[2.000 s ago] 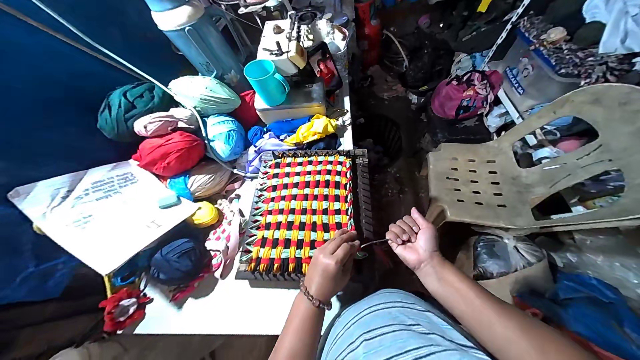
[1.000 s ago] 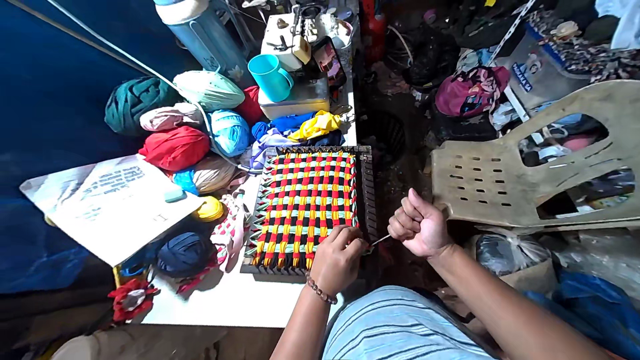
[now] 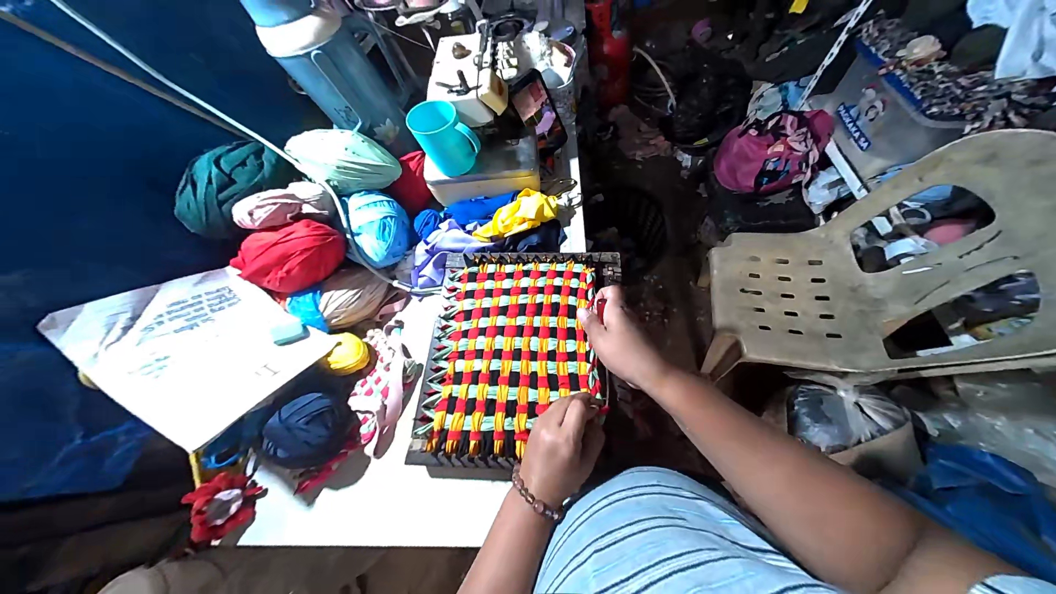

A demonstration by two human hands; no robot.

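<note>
A loom frame (image 3: 615,266) with pegs lies on the white table, bearing a woven fabric mat (image 3: 511,346) of red, black, yellow and pale green loops. My left hand (image 3: 565,441), with a beaded bracelet on its wrist, is closed at the mat's lower right corner; its fingertips seem to pinch the edge loops. My right hand (image 3: 619,338) lies against the mat's right edge, its thumb on the weave. Something red shows by its fingers, and what they hold is mostly hidden. The thin tool seen earlier cannot be made out.
Balls of fabric yarn (image 3: 289,254) lie left of the loom, beside a sheet with writing (image 3: 181,355). Behind stand a turquoise mug (image 3: 443,136) on a plastic box (image 3: 487,177), and a phone (image 3: 538,111). A beige plastic chair (image 3: 792,297) stands at the right.
My right hand, out to the right of the loom with a thin tool or strand between the hands, has moved in to the mat's right edge. My left hand has stayed at the lower right corner.
</note>
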